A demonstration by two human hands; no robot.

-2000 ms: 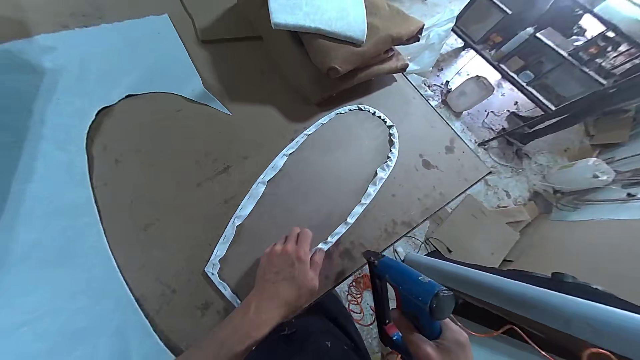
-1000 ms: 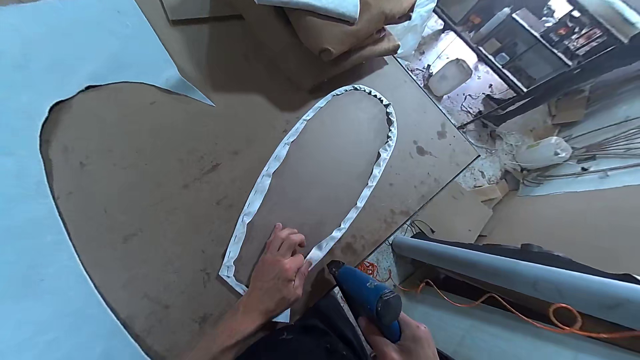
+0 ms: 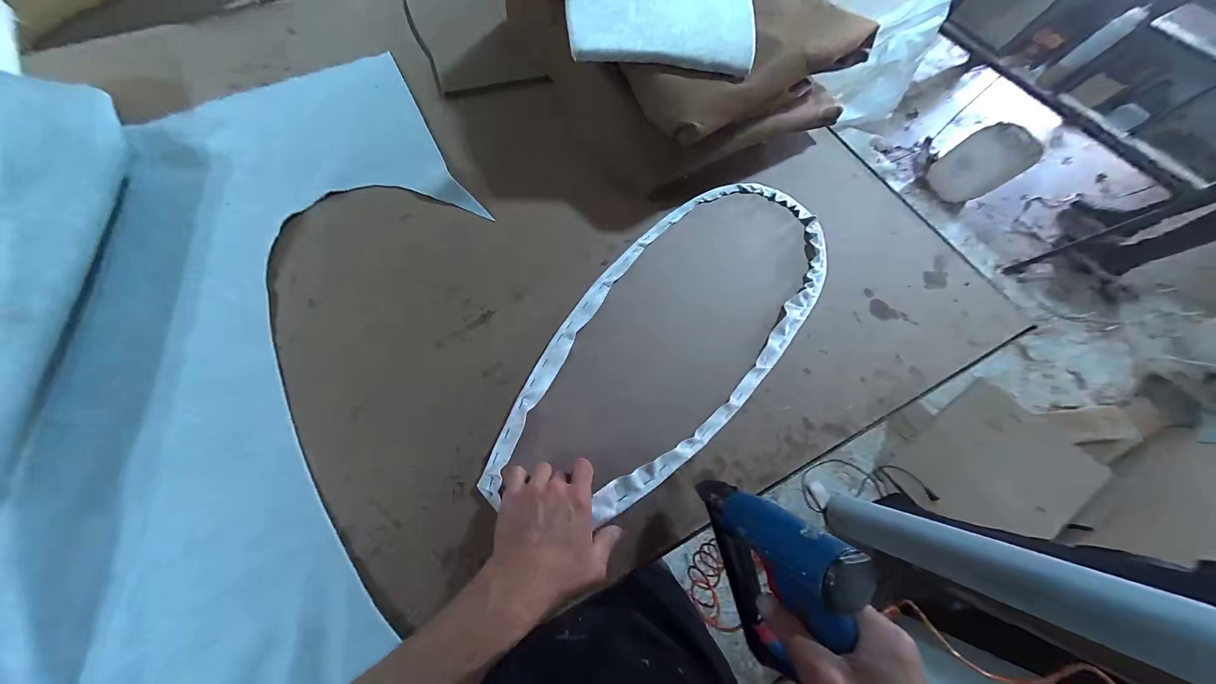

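Note:
A leaf-shaped brown panel (image 3: pixel 674 332) lies on the brown work table, its rim wrapped in folded white fabric with a row of staples along it. My left hand (image 3: pixel 551 532) rests on the panel's near end, fingers curled on the fabric edge; whether it pinches the fabric cannot be told. In my right hand (image 3: pixel 850 646) is a blue and black pneumatic staple gun (image 3: pixel 793 560), held right of the panel past the table edge, its nose pointing up and left, apart from the panel. A light blue fabric sheet (image 3: pixel 218 380) with a curved cut-out lies at left.
Folded brown material (image 3: pixel 741 95) with a white piece (image 3: pixel 660 33) on top sits at the table's far side. Beyond the right edge are a long grey roll (image 3: pixel 1026 589), cardboard pieces (image 3: pixel 997 456), an orange coiled hose (image 3: pixel 705 579) and a metal rack (image 3: pixel 1092 109).
My left hand stays at the panel's near end. The staple gun, still in my right hand, is held away from the panel throughout. The view has shifted.

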